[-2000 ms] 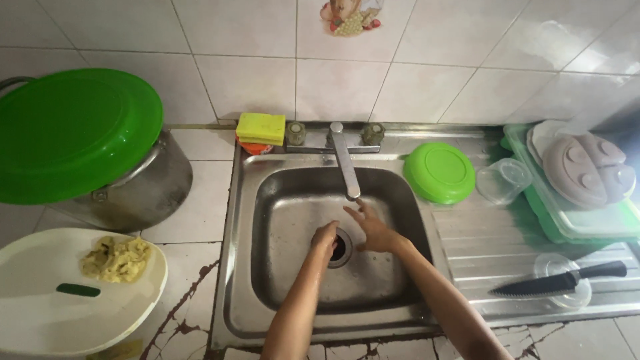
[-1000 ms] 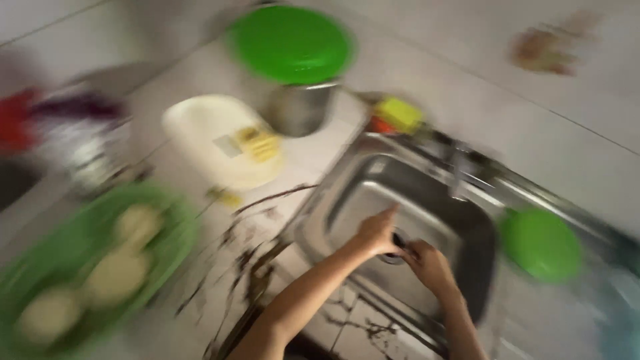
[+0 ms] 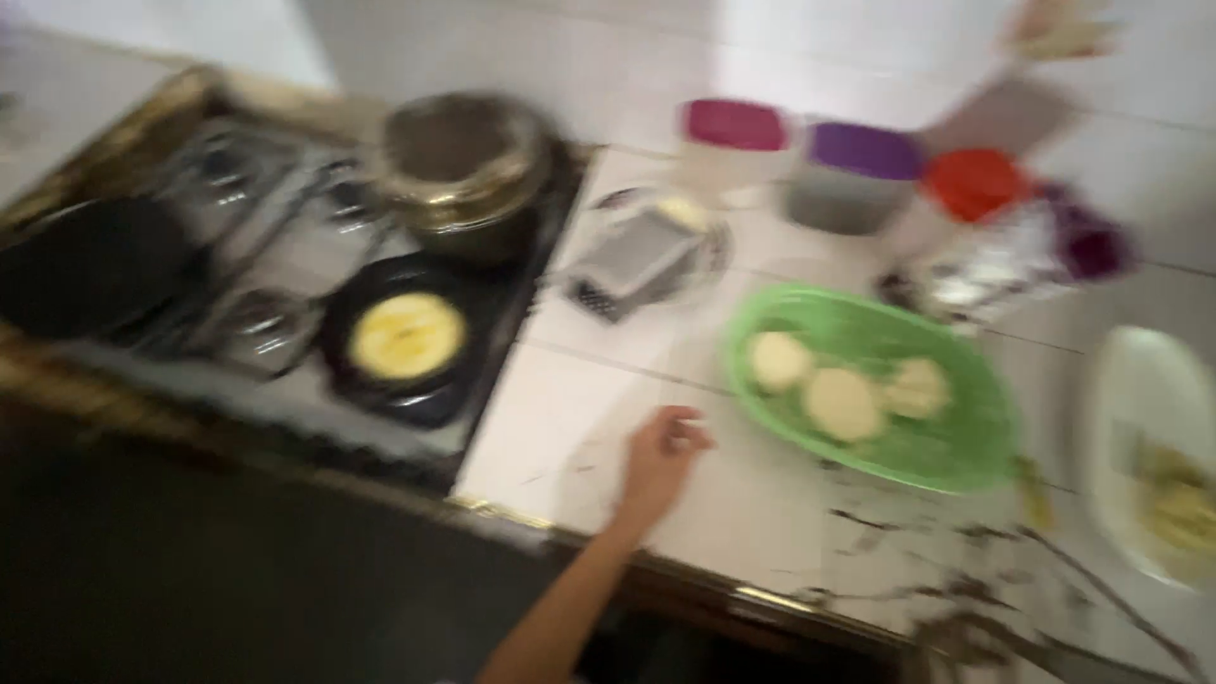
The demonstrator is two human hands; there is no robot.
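Note:
My left hand [image 3: 668, 442] hovers over or rests on the tiled counter with its fingers curled; blur hides whether it holds anything. Right of it lies a green oval plastic tray [image 3: 912, 456] with several pale dough pieces [image 3: 844, 404] in it. To the left, a yellow round flat food [image 3: 408, 335] sits in a black pan [image 3: 432, 404] on the stove. Behind the hand, a metal box grater [image 3: 638, 249] lies on a plate. My right hand is out of frame.
A metal pot [image 3: 456, 180] stands at the stove's back, with a dark griddle [image 3: 95, 266] at far left. Containers with pink [image 3: 734, 124], purple [image 3: 866, 150] and red [image 3: 975, 183] lids line the wall. A white dish [image 3: 1126, 456] with yellowish food is at right.
The view has swung left from the sink to the stove. My hands were together over the sink basin; now my left hand is by the green tray and my right has left the view.

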